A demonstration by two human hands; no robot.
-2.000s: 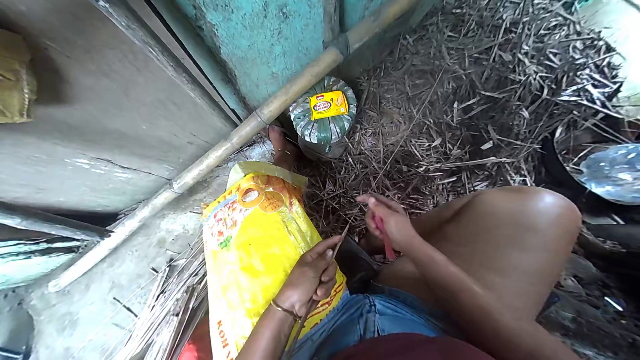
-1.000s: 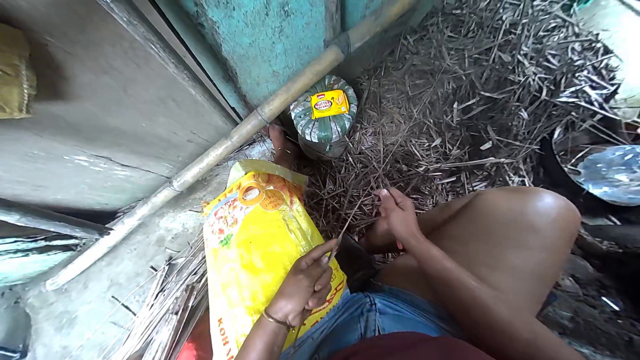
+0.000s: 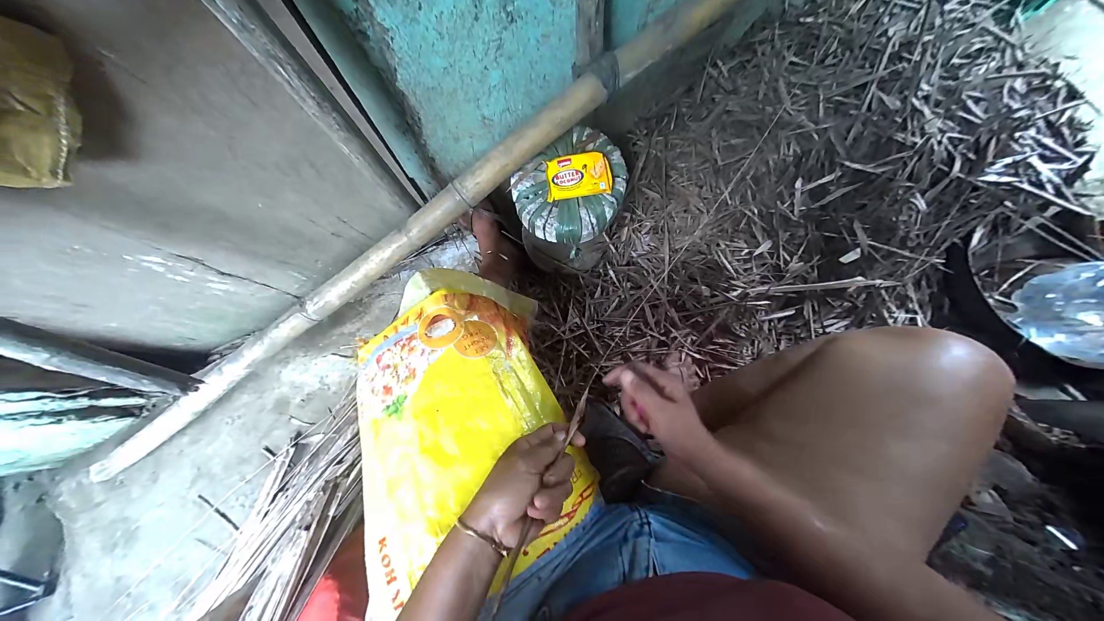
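My left hand is closed round a thin brown dry leaf strip, over a yellow printed plastic sack that lies across my leg. The strip's tip points up past my fingers, and its lower length trails below my wrist. To the right of the tip, my right hand has curled fingers round a pink-red object; its kind cannot be told, as the fingers cover most of it and are blurred. The two hands are apart.
A bamboo pole slants across on the left. A yellow biscuit packet lies on a round strapped stool. Dry leaf scraps cover the floor; long dry strips lie at lower left. A dark basin with clear plastic stands right.
My right hand has moved about beside the strip's tip, while my left hand has kept its hold near the same place. Long thin fibres near my right hand one second ago no longer show there.
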